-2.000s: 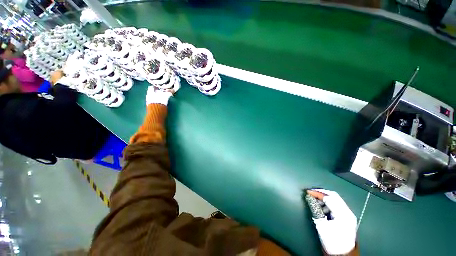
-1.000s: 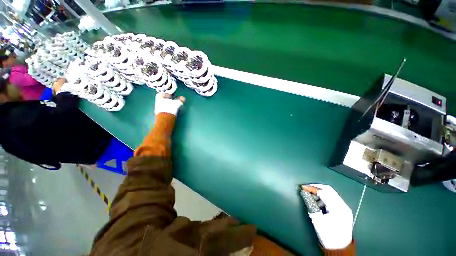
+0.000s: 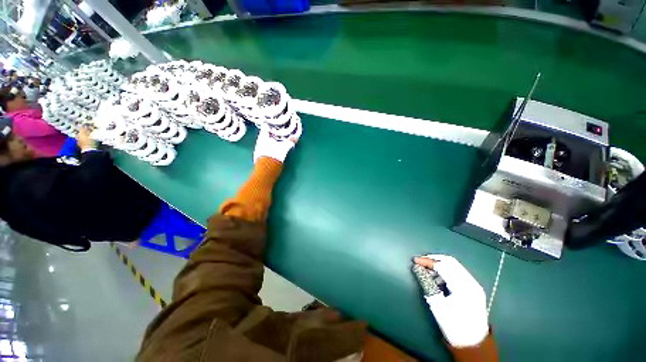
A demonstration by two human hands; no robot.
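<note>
Overlapping rows of white round camera housings (image 3: 209, 106) lean on the green bench (image 3: 340, 184) at upper left, with silvery dark parts facing up. My left hand (image 3: 273, 146), in a white glove with bare fingertips, is at the front end of the rightmost row and touches its lowest housing; whether the fingers grip it is hidden. My right hand (image 3: 457, 300), gloved in white, is at lower right with its fingers closed on a grey mottled thing (image 3: 429, 280), likely the wrapped tip of the screwdriver. The screw feeder (image 3: 542, 177) stands to its right.
A black blurred cylinder (image 3: 613, 212) crosses the feeder's right side. White housings (image 3: 629, 244) lie beyond it at the right edge. A person in black (image 3: 78, 201) is at left, one hand by the stacks. A thin rod (image 3: 523, 113) rises at the feeder.
My left hand has moved right, from the middle row's end to the rightmost row's end. My right hand keeps its hold. The view has shifted a little, so the feeder appears farther left.
</note>
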